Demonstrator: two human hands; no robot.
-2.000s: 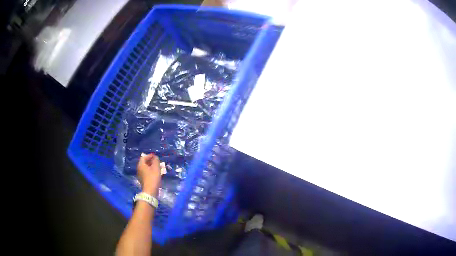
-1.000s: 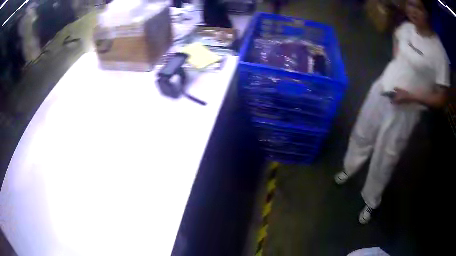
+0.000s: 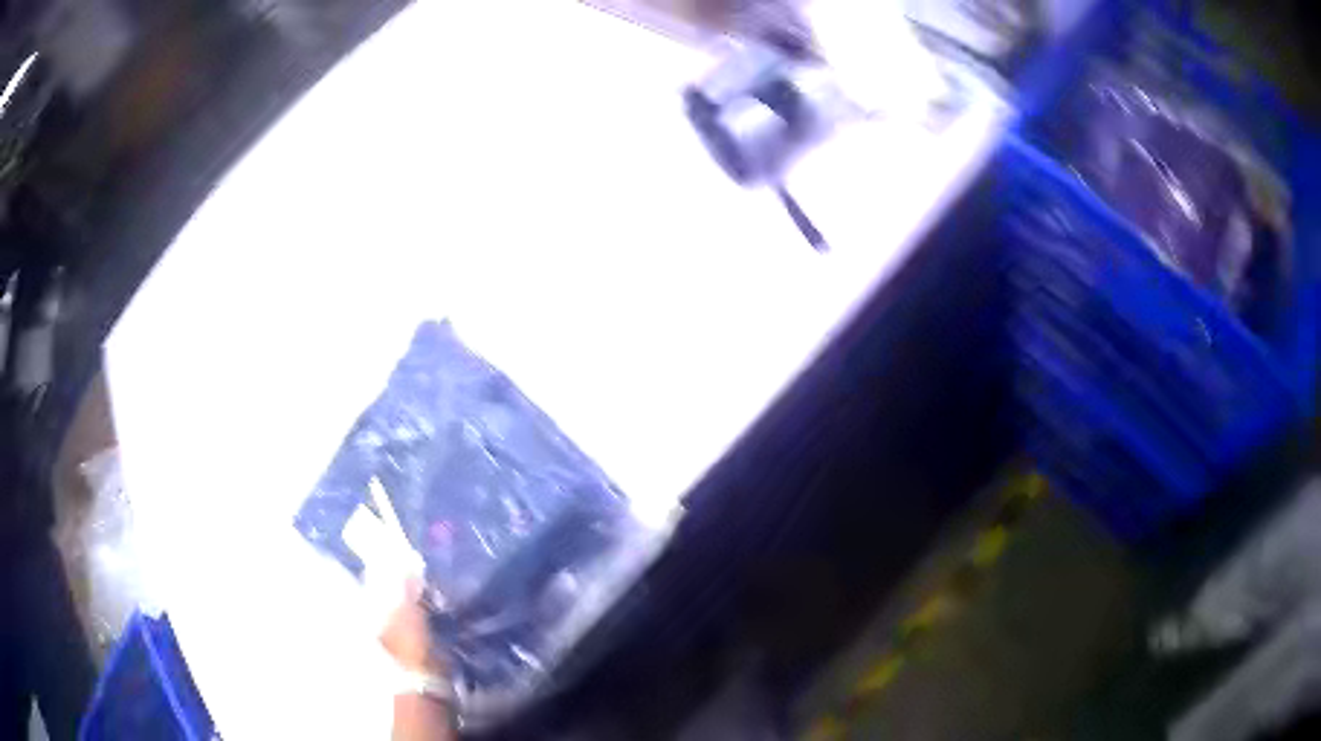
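Observation:
A dark blue-grey bagged garment lies at the near part of the glossy white table, its clear plastic edge along the table's front edge. A white tag shows at its left side. My left hand, with a light band on the wrist, is at the bag's near left edge, with its fingers closed on the plastic; the fingers are blurred. My right hand is not in view.
A dark handheld scanner with a trailing strap lies on the table further off. A blue crate with purple bagged goods stands beyond the right edge. Another blue crate's corner shows at lower left. Part of a person in pale clothing is at lower right.
Two seconds ago my left hand was over bagged garments in a blue crate. One second ago no hand showed. Now the dark bag and my left hand are at the table; the view has swung.

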